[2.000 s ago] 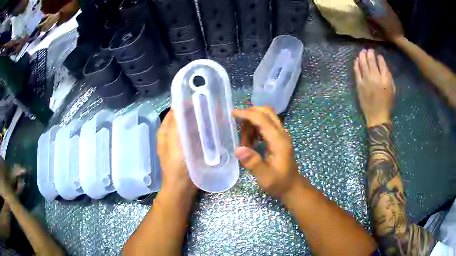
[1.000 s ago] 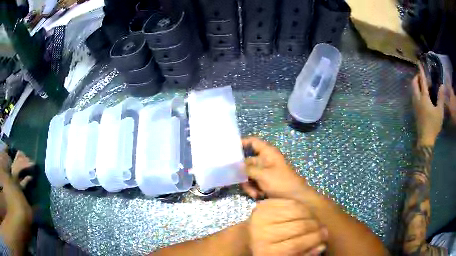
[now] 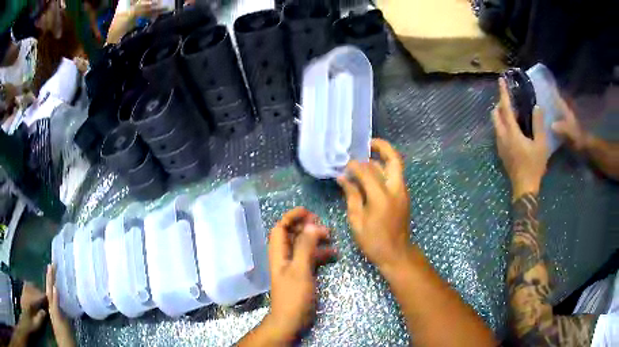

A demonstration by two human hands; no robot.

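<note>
A frosted translucent cover [image 3: 319,112] stands in front of the black stacks, its long inner recess facing me and a dark edge beneath it. My right hand [image 3: 381,203] is at its near right corner, thumb and fingers around the corner; whether they grip is unclear. My left hand [image 3: 293,268] is open and empty, fingers curled, slightly blurred, just right of the leaning row. Several frosted covers [image 3: 220,247] lean in that row at the left, with dark parts partly visible beneath them.
Black housings [image 3: 217,88] stand in tall stacks at the back. Cardboard [image 3: 448,51] lies at the back edge. At right, a person's tattooed arm [image 3: 533,271] holds a black housing [image 3: 521,101] beside a frosted piece. Another person's hand touches the row's left end. Bubble wrap [image 3: 441,196] covers the table.
The view has shifted and turned. My right hand has left the row's right-hand unit, now leaning with the others, and moved to the standing cover. My hands, crossed before, are apart.
</note>
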